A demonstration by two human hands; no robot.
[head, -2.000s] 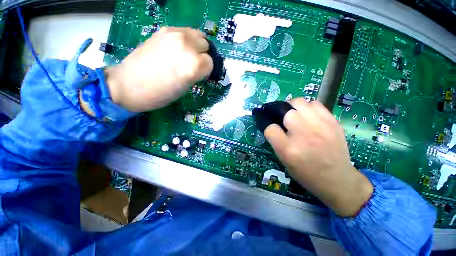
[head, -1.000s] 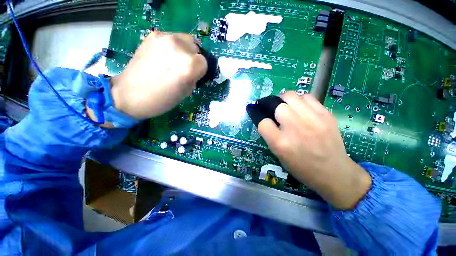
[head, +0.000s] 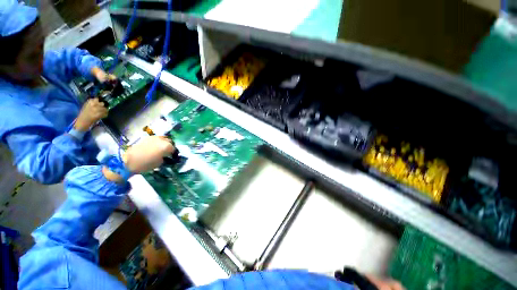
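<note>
A large green circuit board (head: 187, 175) with white irregular patches lies on the conveyor, left of centre. My left hand (head: 148, 154), with black finger cots and a blue wrist strap, is over the board's left part. Its fingers are bent down and their tips are hidden, so I cannot tell if they hold anything. My right hand (head: 371, 280) is blurred and cut off by the bottom edge, near a second green board (head: 448, 263) at the lower right. Black cots show on it; its grip cannot be told.
A metal cross shaft (head: 286, 221) spans the gap between boards. Beyond the rail (head: 317, 161) are black bins with yellow parts (head: 408, 167), more yellow parts (head: 237, 76) and grey parts (head: 329, 127). A blue-smocked person (head: 42, 119) works at another board (head: 127, 82) at the left. A cardboard box (head: 122, 241) is below.
The view has swung to show the bins, the conveyor gap and the neighbouring person. My right hand has left the first board for the bottom edge. My left hand stays over that board.
</note>
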